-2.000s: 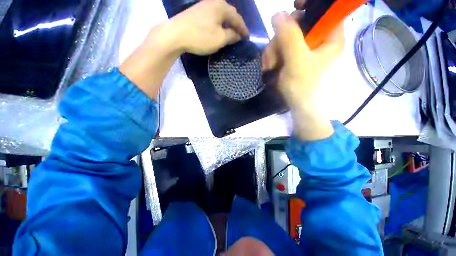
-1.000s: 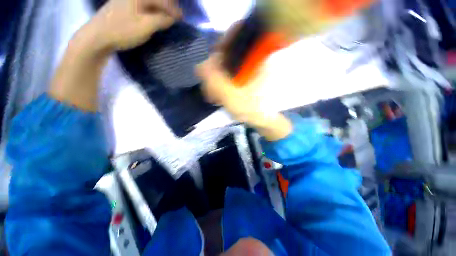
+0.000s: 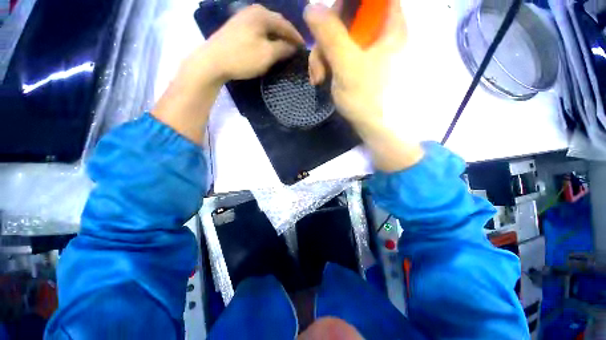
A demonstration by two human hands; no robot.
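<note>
A black panel lies at a slant on the white table. A dark round perforated disc sits on it. My left hand is at the panel beside the upper left edge of the disc, fingertips bent down; whether it holds a small part cannot be seen. My right hand is closed around an orange corded hand tool, above the right side of the disc. The tool's upper end is cut off by the frame edge, and its tip is hidden by my hand.
A silver round pan is at the right, with a black cable passing over it. A large black panel lies on bubble wrap at the left. Wrapped panels stand at the far right. More black panels stand below the front edge.
The view swung aside and came back. Both hands, the disc and the panel now appear slightly further left than at first. The tool stays in my right hand.
</note>
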